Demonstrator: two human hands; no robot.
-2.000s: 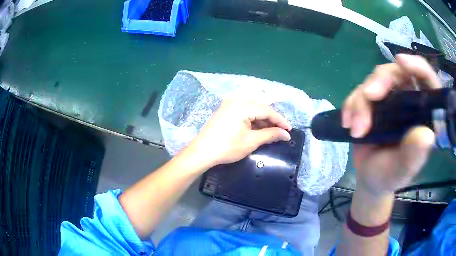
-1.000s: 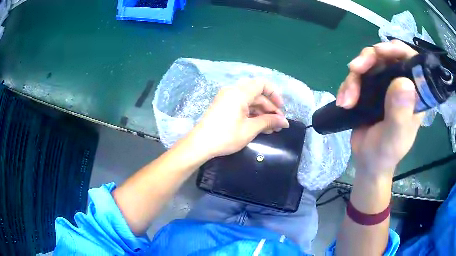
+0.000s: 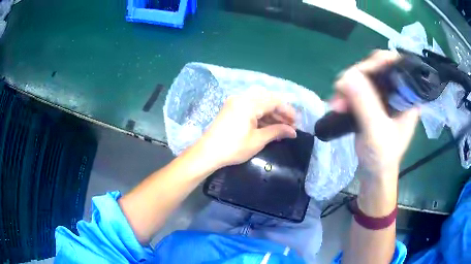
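A glossy black housing [image 3: 258, 185] lies at the bench edge, partly over my lap, with a small pale dot mid-face. Crumpled bubble wrap [image 3: 333, 170] lies under and around its upper part. My left hand [image 3: 258, 126] rests over its upper left part, thumb and curled fingers close together near the upper right corner. Whether a screw is between the fingertips cannot be seen. My right hand [image 3: 374, 113], blurred, grips the thick black electric screwdriver [image 3: 335, 125]. Its front end points left, close to that corner; the bit is not clearly visible.
A blue bin [image 3: 157, 15] is cut off by the top edge. Black units [image 3: 444, 69] lie with bubble wrap at the right. Dark slatted crates [image 3: 41, 180] stand at the left. A black cable [image 3: 428, 157] runs at the right. A blue sleeve edge [image 3: 454, 227] shows lower right.
My right hand and the screwdriver have moved left from their earlier places. My left hand stays near the same corner. The view has shifted slightly.
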